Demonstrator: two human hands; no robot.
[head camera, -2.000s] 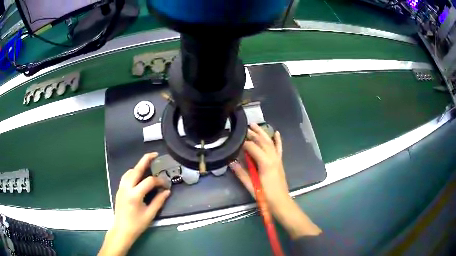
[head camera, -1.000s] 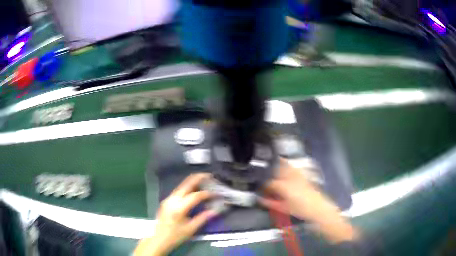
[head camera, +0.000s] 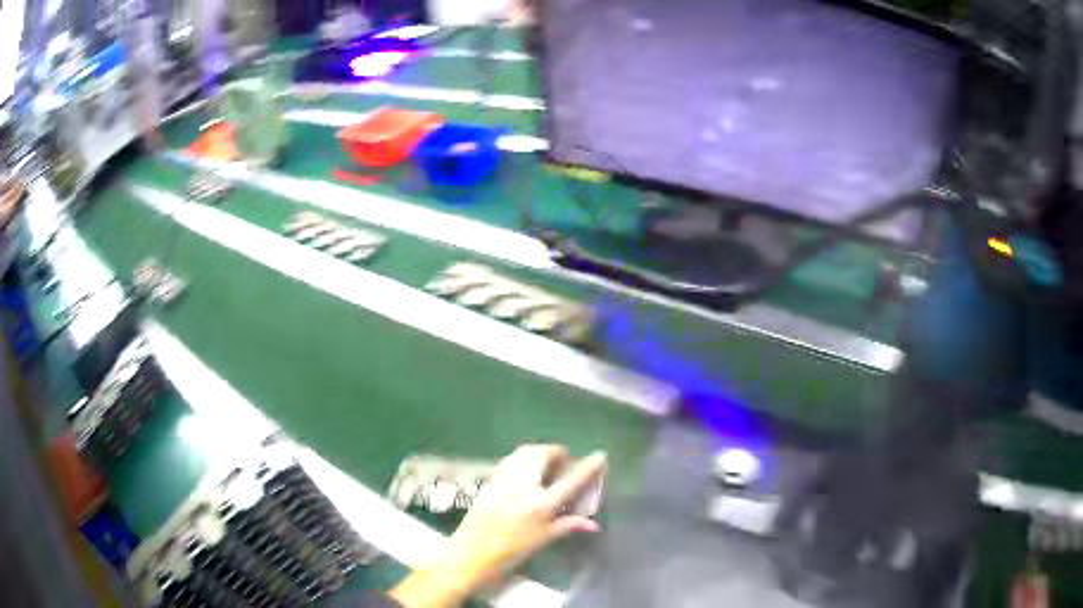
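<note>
My left hand (head camera: 511, 523) is at the lower middle, left of the microscope's grey base (head camera: 665, 523). Its thumb and finger are apart; a small pale patch shows between them, too blurred to tell if it is held. A tabbed strip (head camera: 434, 485) lies on the green belt just left of the hand, partly behind it. The blue microscope (head camera: 968, 309) stands at the right, strongly blurred. A silvery disc (head camera: 739, 466) and a pale bar (head camera: 746, 512) are on the base. My right hand is not in view; a bit of the red brush handle (head camera: 1030, 589) shows at the lower right edge.
More strips (head camera: 511, 299) (head camera: 335, 235) lie on the belt beyond a pale rail (head camera: 392, 303). Ribbed racks (head camera: 255, 523) stand at lower left. A monitor (head camera: 748, 107) with black cables (head camera: 641, 283) is behind. Red (head camera: 386, 133) and blue (head camera: 457, 154) bins are at the back.
The view has swung left, bringing in the racks, monitor and bins. My left hand has left the workpiece under the lens and is beside the belt strip. My right hand has gone out of view.
</note>
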